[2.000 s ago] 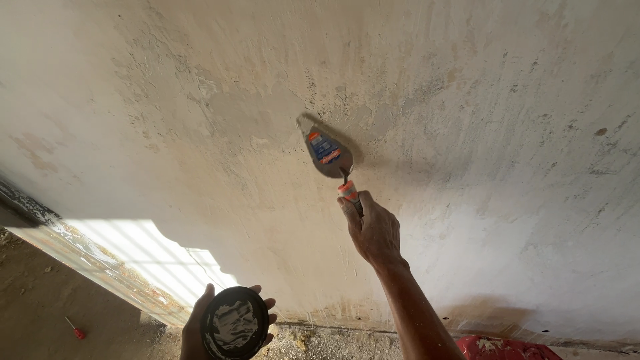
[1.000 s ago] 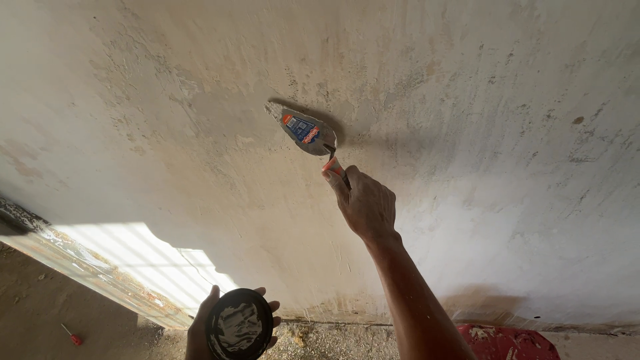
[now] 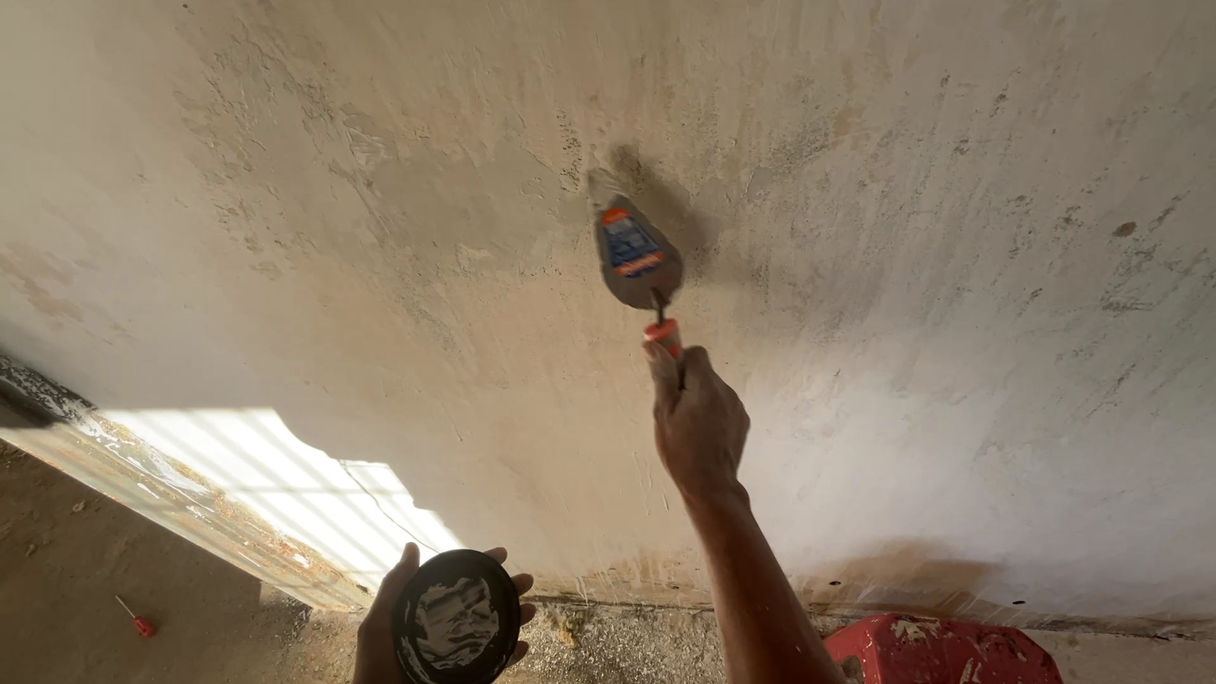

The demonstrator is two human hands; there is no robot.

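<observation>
My right hand (image 3: 701,418) grips the orange handle of a pointed trowel (image 3: 638,255) just below the middle of the plastered wall (image 3: 532,361). The trowel's blade, with a blue and orange label, points up at the wall, and pale filler shows at its tip. Whether the blade touches the wall cannot be told. Low in the view, my left hand (image 3: 385,608) holds a round black container (image 3: 456,617) from below, its fingers around the rim. Pale, smeared filler lies inside. The wall has rough, flaking and stained patches.
A red, paint-spattered object (image 3: 940,651) stands at the wall's foot, lower right. A red-handled screwdriver (image 3: 141,624) lies on the dusty floor (image 3: 66,551) at lower left. Beside it the wall ends at a worn edge (image 3: 218,508), near a patch of barred sunlight.
The trowel has swung from a leftward tilt a second ago to a more upright one, its tip further right on the wall. My left hand keeps hold of the black container.
</observation>
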